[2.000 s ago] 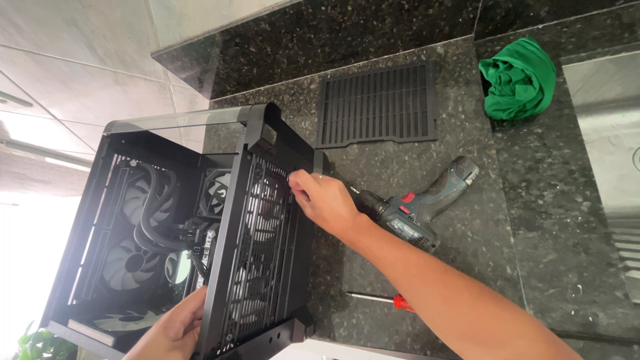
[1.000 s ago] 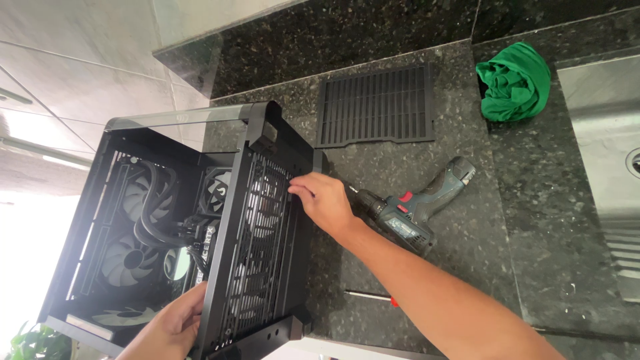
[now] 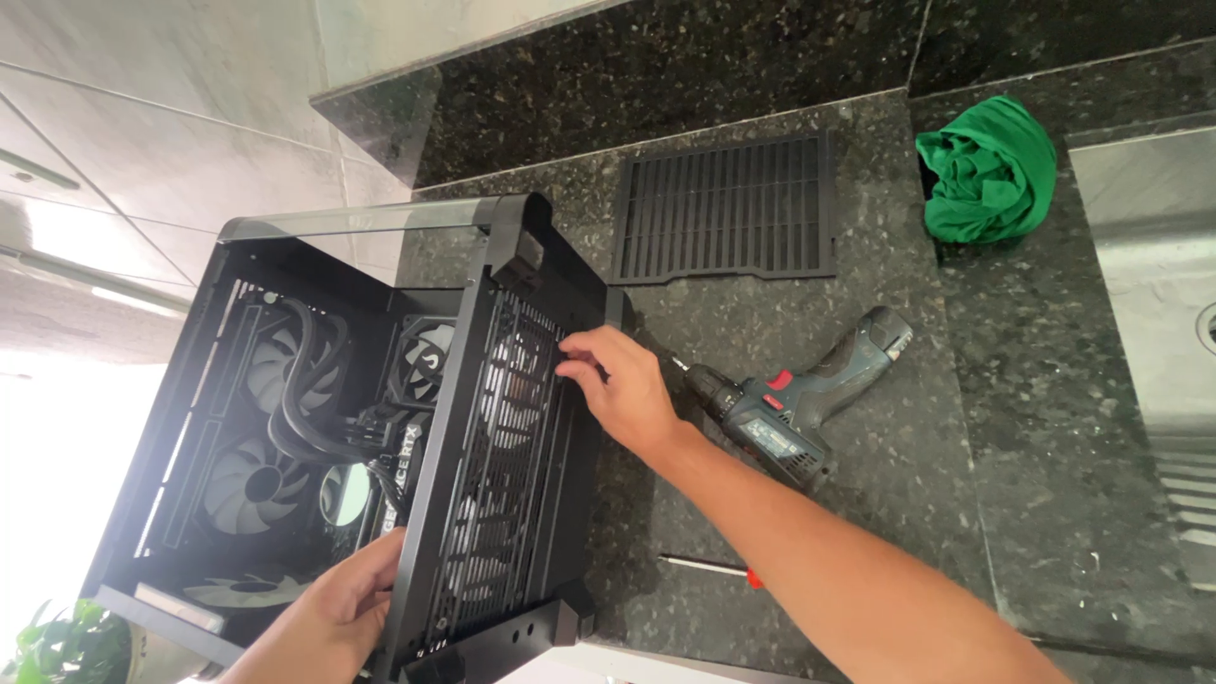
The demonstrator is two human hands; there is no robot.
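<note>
A black computer case [image 3: 451, 408] with an open side lies tilted on the counter at the left, its fans, tubes and graphics card visible. My left hand [image 3: 356, 598] grips the case's lower frame edge, its fingers partly hidden behind it. At the vented panel [image 3: 499, 446], my right hand [image 3: 617, 380] has thumb and fingertips close together by the upper outer edge; whether a small part is between them cannot be told. Just right of that hand lies a cordless drill driver [image 3: 779, 408]. A screwdriver [image 3: 708, 565] lies below, its red handle partly behind my right forearm.
A black slotted plastic panel [image 3: 727, 209] lies flat near the granite backsplash [image 3: 655, 76]. Farther right are a bundled green cloth [image 3: 993, 176] and a steel sink [image 3: 1154, 256]. A potted plant [image 3: 71, 646] stands at the lower left.
My right hand stays near the same spot on the vented panel, with its fingers slightly shifted. My left hand keeps its hold on the case frame.
</note>
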